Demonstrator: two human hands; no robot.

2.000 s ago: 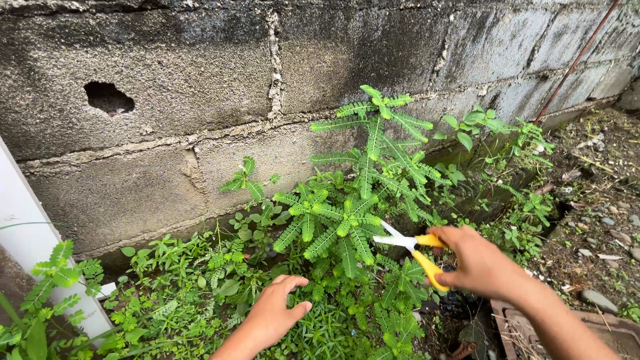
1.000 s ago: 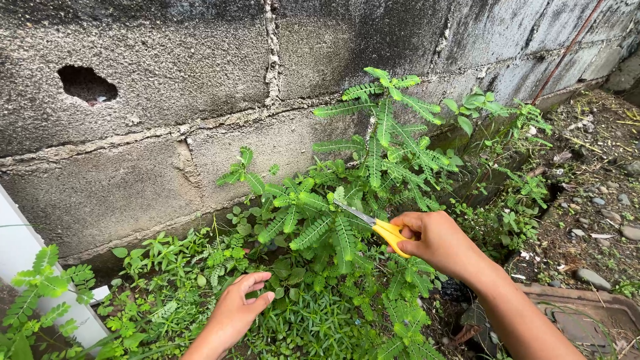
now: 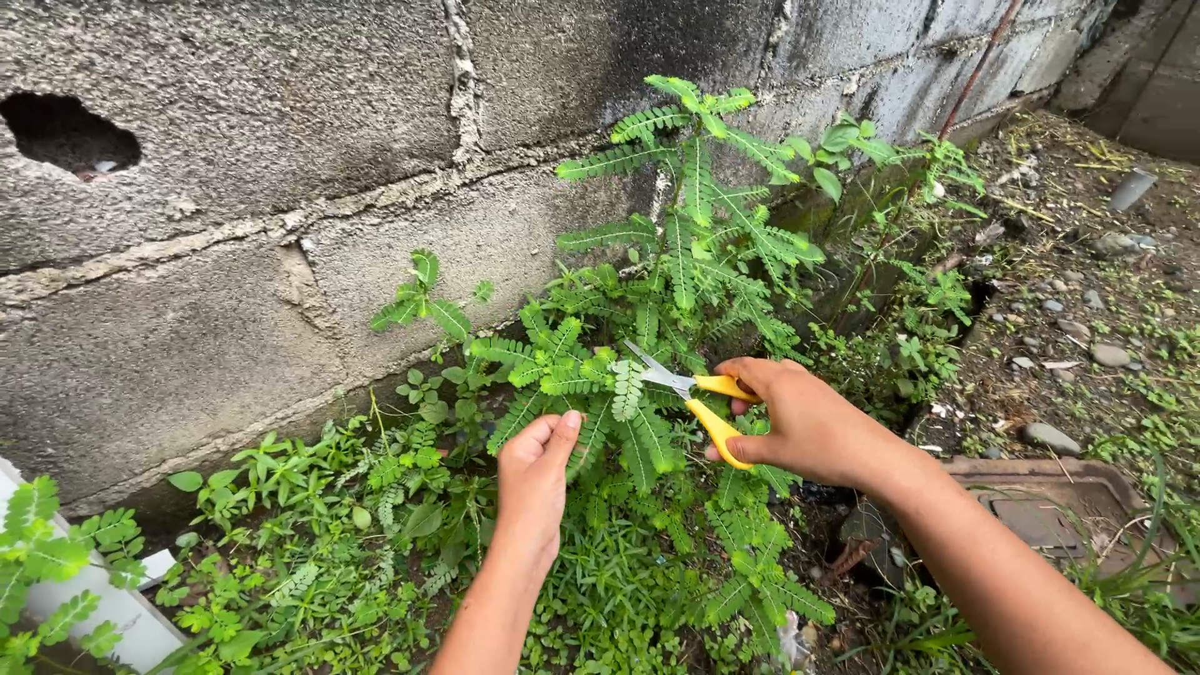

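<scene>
My right hand point(image 3: 797, 422) holds scissors with yellow handles point(image 3: 717, 431) by their finger loops, the metal blades parted and pointing left into a leafy green plant point(image 3: 694, 216). A pale leaf frond point(image 3: 626, 389), its underside showing, lies beside the blades. My left hand point(image 3: 539, 464) is left of and slightly below the scissors, thumb and index finger pinched together on the tip of a frond of the same plant. The plant stands against a concrete block wall point(image 3: 422, 262).
The block wall has a hole point(image 3: 70, 136) at upper left. Low weeds point(image 3: 309, 544) cover the ground at lower left, near a white board point(image 3: 122, 623). On the right lie stones point(image 3: 1050, 438), soil and a brown rectangular cover point(image 3: 1050, 511).
My left hand has moved up to the plant, and its fingers, apart earlier, are now pinched on a frond. The scissors blades, nearly together one second ago, are now parted.
</scene>
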